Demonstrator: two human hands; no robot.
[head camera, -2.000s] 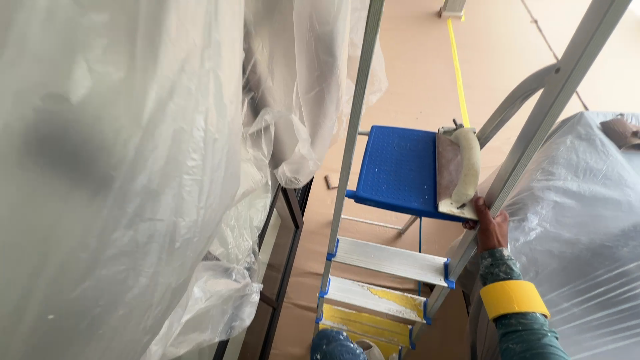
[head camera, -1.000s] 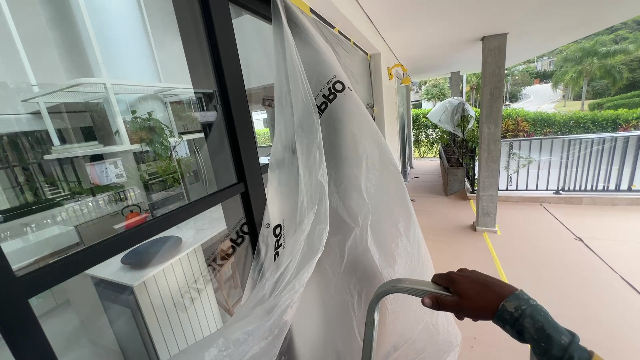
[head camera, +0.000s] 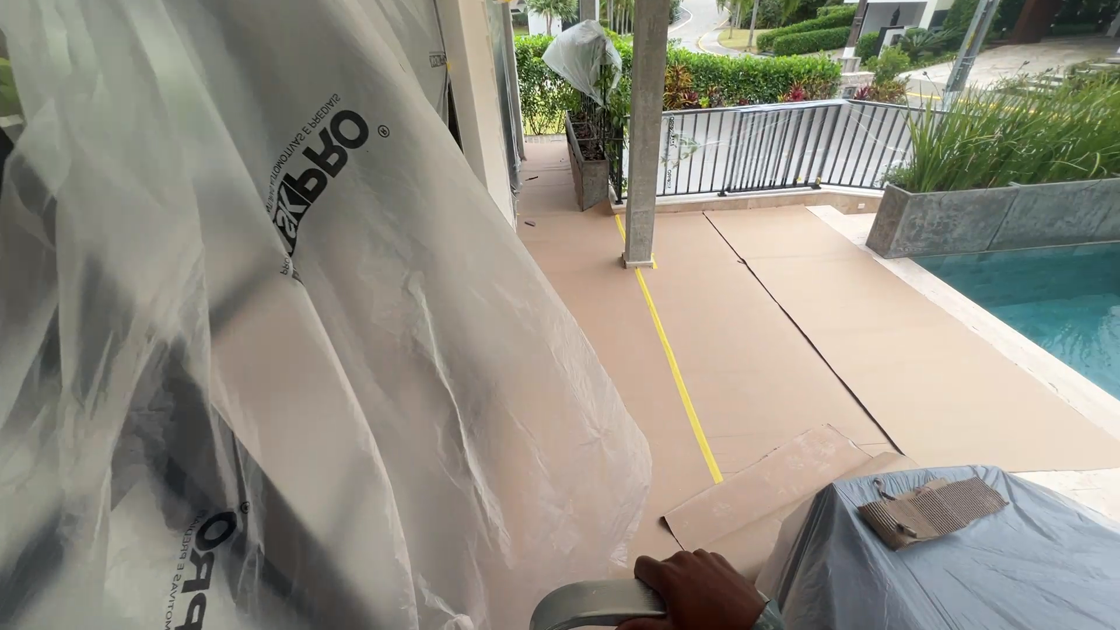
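Note:
My right hand (head camera: 700, 591) grips the curved metal top rail (head camera: 599, 602) of the stepladder at the bottom edge of the view. To its left hangs a large sheet of translucent plastic film (head camera: 437, 350) with black print. Right of the hand, blue-grey plastic sheeting (head camera: 954, 560) covers an object whose shape is hidden, and a brown corrugated piece (head camera: 934, 510) lies on top. My left hand is out of view. The ladder's blue platform and steps are also outside the frame.
Brown protective paper (head camera: 752, 350) covers the terrace floor, with yellow tape (head camera: 678, 376) along it and a loose folded sheet (head camera: 787, 490) near the covered object. A concrete column (head camera: 645, 131) stands ahead. A pool (head camera: 1050, 302), a planter (head camera: 1006, 214) and a railing (head camera: 770, 144) are beyond.
The view has swung from the ladder's steps to the window, then to the terrace. My right hand was beside the blue platform two seconds ago; it now holds the curved rail, as one second ago.

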